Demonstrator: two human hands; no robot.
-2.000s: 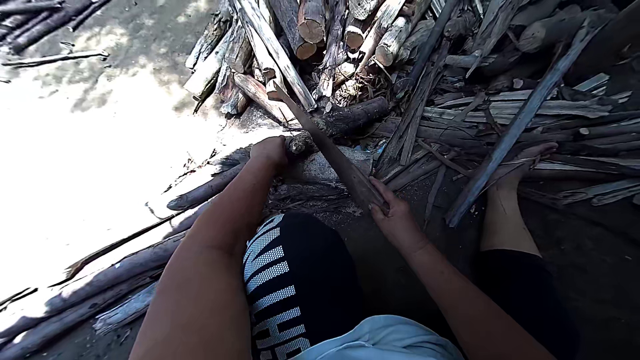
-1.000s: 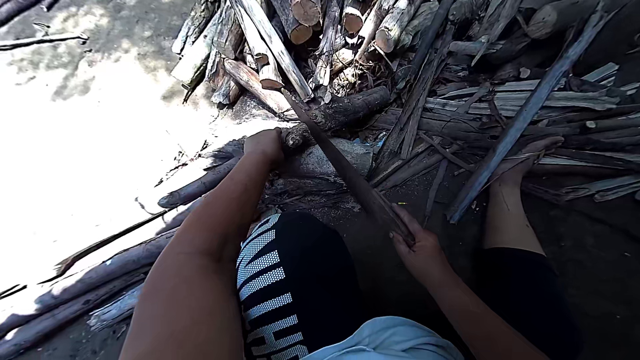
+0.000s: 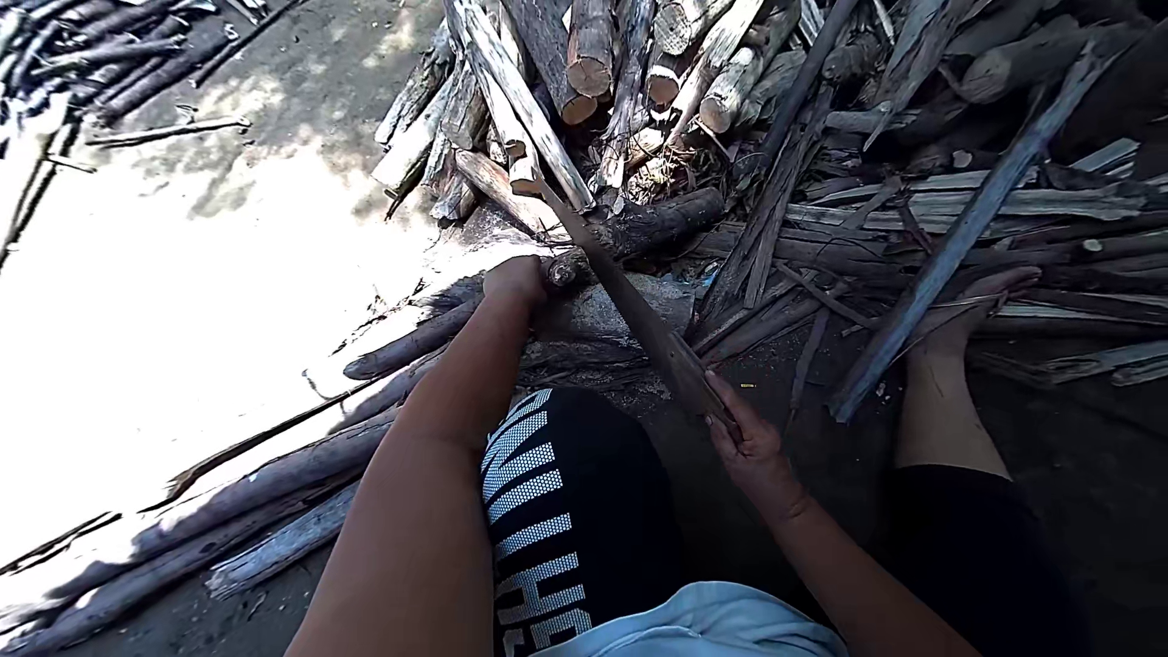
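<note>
My left hand (image 3: 516,278) is lowered beside the near cut end of a dark log (image 3: 671,224); its fingers are hidden, so its hold is unclear. My right hand (image 3: 748,447) grips the broad near end of a long, tapered brown piece (image 3: 639,319); whether this is a rusty saw blade or wood, I cannot tell. The piece slants up and left, its narrow tip by the stacked logs. It passes across the dark log, close to that log's cut end. Under the log lies a thick pale log or block (image 3: 620,310), partly hidden.
Cut logs (image 3: 589,73) are stacked ahead. Split wood (image 3: 967,205) is heaped at the right, with a long grey strip (image 3: 967,242) slanting over it near my bare foot (image 3: 985,297). Long poles (image 3: 265,484) lie at the left, and more branches (image 3: 119,55) lie at the upper left.
My right hand, with the tapered piece, has shifted back toward my body and slightly right compared with two seconds ago. My left hand stays beside the log's end.
</note>
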